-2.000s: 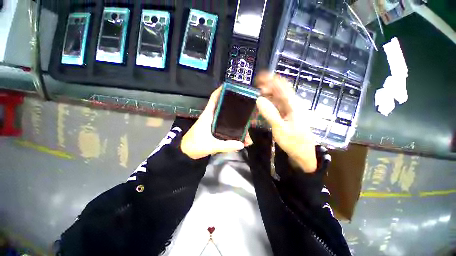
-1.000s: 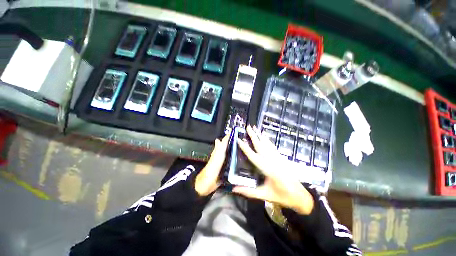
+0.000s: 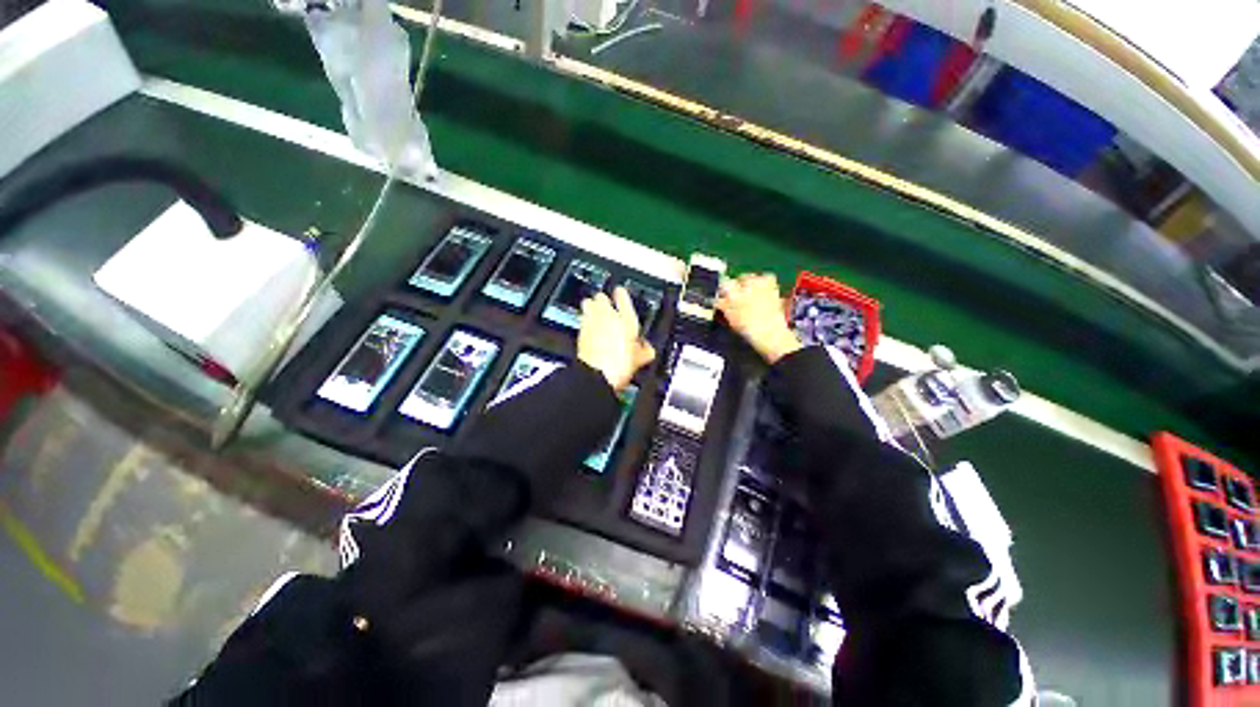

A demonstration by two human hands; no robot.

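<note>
My left hand [image 3: 612, 340] is over the black foam tray [image 3: 315, 434], with its fingers at the rightmost teal phone housing [image 3: 641, 303] of the back row. Whether it grips that housing cannot be told. My right hand [image 3: 757, 316] is at the right edge of a small gold-framed phone half [image 3: 702, 285] at the tray's back right. Its grip is unclear. More teal housings [image 3: 449, 379] lie in two rows, partly covered by my left hand and sleeve. A pale-screened phone half [image 3: 692, 388] lies above a keypad half [image 3: 663, 485].
My right sleeve covers part of the clear blister tray [image 3: 721, 598]. A red parts bin [image 3: 835, 326] is just right of my right hand, with dispenser bottles [image 3: 994, 388] beyond. White paper [image 3: 977, 515] lies right of my sleeve. A red slotted tray [image 3: 1186, 553] is far right, a white box [image 3: 207, 275] left.
Both hands have moved forward and apart, from the housing held near my body to the tray's back. That housing no longer shows between my hands. The view has tilted up, showing more of the bench's far side.
</note>
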